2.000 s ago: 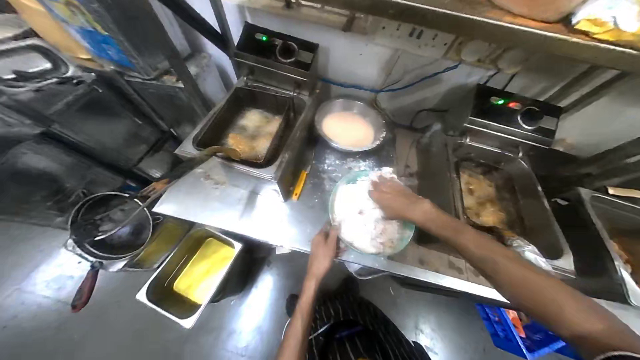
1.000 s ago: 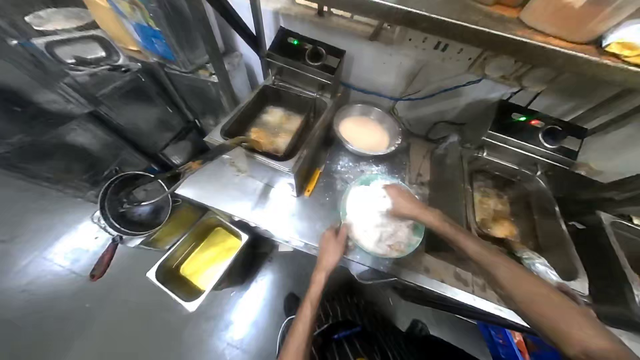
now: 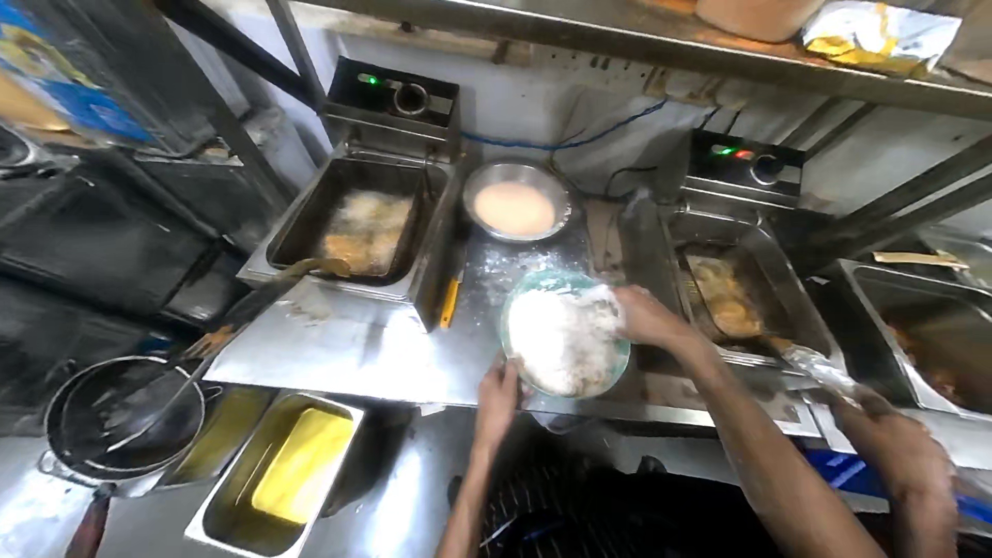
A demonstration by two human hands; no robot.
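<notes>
A green bowl (image 3: 535, 283) of white flour stands at the counter's front edge, with darker lumps in its lower right part. My left hand (image 3: 500, 387) grips the bowl's lower left rim. My right hand (image 3: 639, 314) is at the bowl's right side, its fingertips at a flour-covered piece (image 3: 601, 306); whether it holds this is unclear. Behind the bowl stands a steel bowl (image 3: 515, 203) of pale pinkish liquid. A yellow-handled knife or cutter (image 3: 449, 302) lies to the left. Food bubbles in the left deep fryer (image 3: 364, 232); the right fryer (image 3: 728, 294) holds a basket with golden pieces.
Another person's hand (image 3: 891, 442) holds a foil-wrapped handle (image 3: 818, 368) at the right fryer. A wooden utensil (image 3: 310, 267) rests across the left fryer's edge. Below left are a black pan (image 3: 128, 415) and a steel container (image 3: 310, 465) of yellow liquid. A steel shelf (image 3: 620, 46) runs overhead.
My right hand has moved from over the flour to the bowl's right side. Another person's hand has come into view at the lower right, on the foil-wrapped handle.
</notes>
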